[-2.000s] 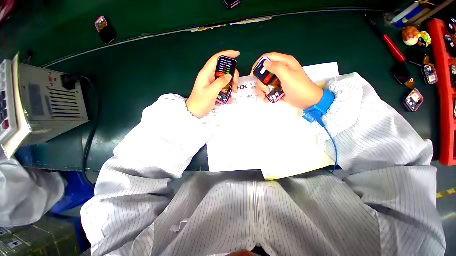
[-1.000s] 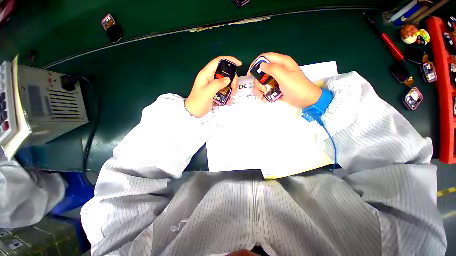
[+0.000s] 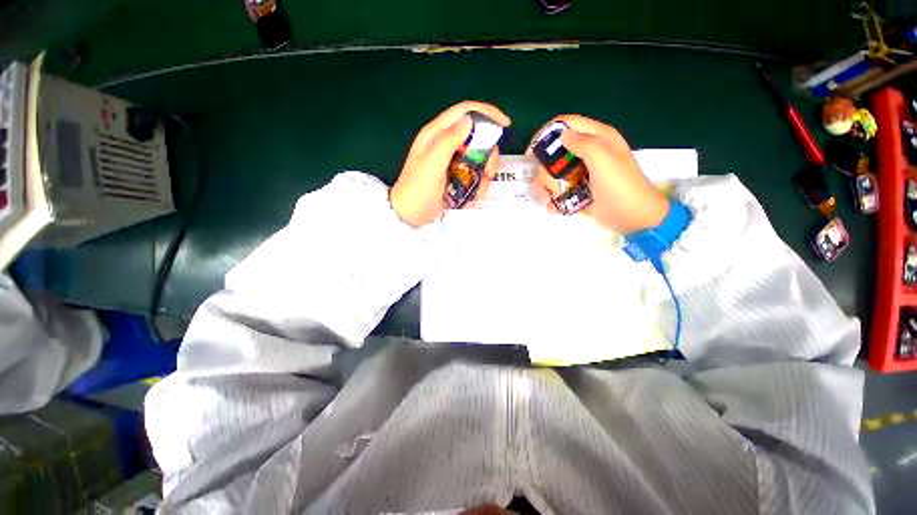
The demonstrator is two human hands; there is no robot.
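Note:
My left hand [image 3: 432,166] holds a smartwatch unit [image 3: 480,141]; its screen shows white with red and green, and its open case hangs below. My right hand [image 3: 613,176] holds a second smartwatch unit [image 3: 555,151], its screen dark with a white patch and red and green marks, its open case [image 3: 572,198] below. Both thumbs touch the units. Both units are held above the white paper sheets [image 3: 543,272]. A blue wrist strap [image 3: 661,233] with a thin cord is on my right wrist.
Red tray [image 3: 887,231] with watches at the right edge; beside it watch units [image 3: 831,239], a red-handled tool [image 3: 804,135] and a small figure [image 3: 839,116]. Beige vented box [image 3: 111,161] with a black cable at left. A watch unit [image 3: 271,28] lies beyond the pale seam.
The left unit's screen went from a keypad to dark, then to white with red and green. The right screen now shows green too. The view has shifted, and the far watch units appear further right.

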